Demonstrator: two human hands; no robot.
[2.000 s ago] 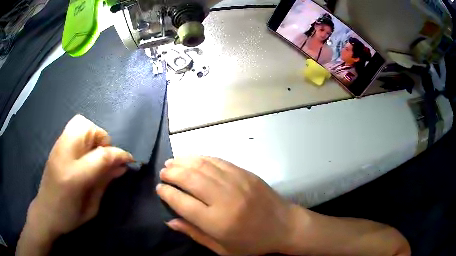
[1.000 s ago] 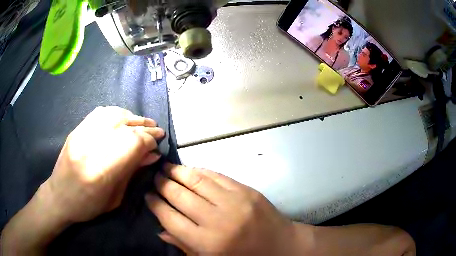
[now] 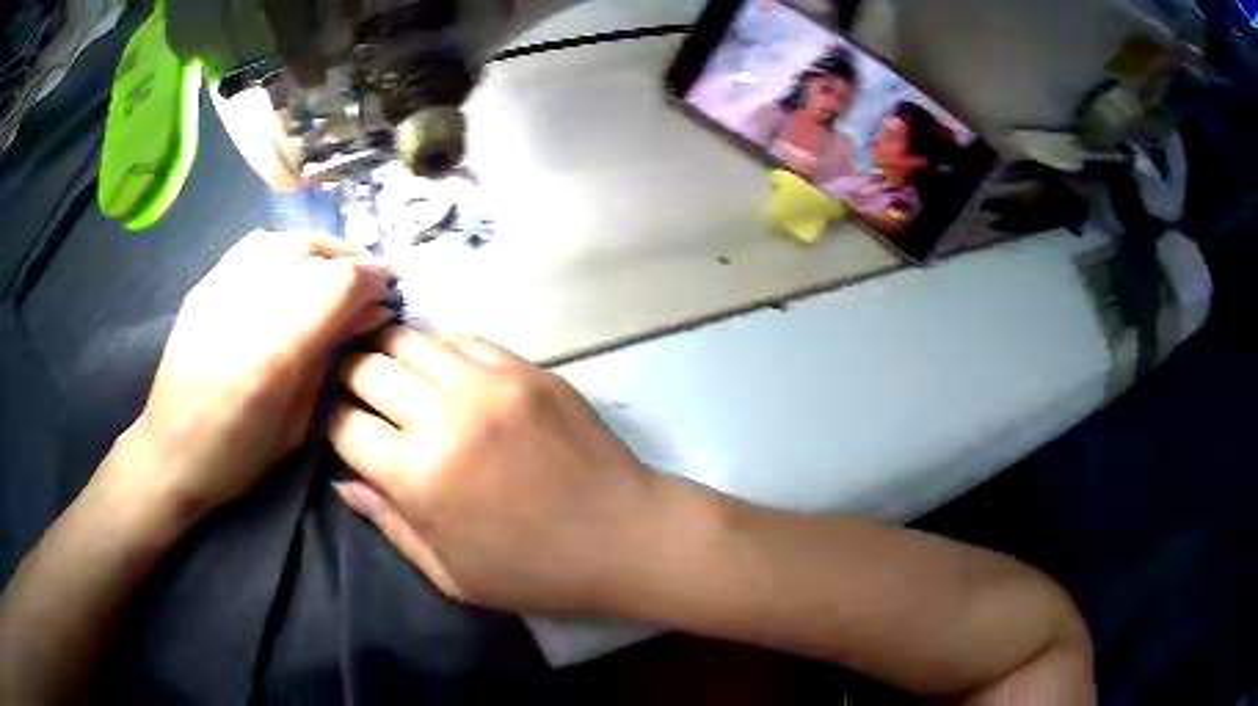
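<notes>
A dark blue-grey fabric panel (image 3: 104,317) covers the left of the table and hangs in folds below my hands. My left hand (image 3: 255,366) is closed on the panel's edge just in front of the presser foot (image 3: 362,214). My right hand (image 3: 476,462) lies right beside it, fingers bent over the same edge, thumb under or behind the cloth. The fingertips of both hands nearly touch. The machine head (image 3: 317,97) is above them, blurred. The needle is too blurred to make out.
A bright green rounded piece (image 3: 149,124) is left of the machine head. A smartphone (image 3: 835,117) playing video lies at the back right, a yellow piece (image 3: 804,207) at its edge. The white table edge (image 3: 855,414) runs to the right, where dark strips (image 3: 1148,262) hang.
Both hands have moved up the picture towards the presser foot with the fabric edge. The view has shifted, so the phone and machine parts sit further left.
</notes>
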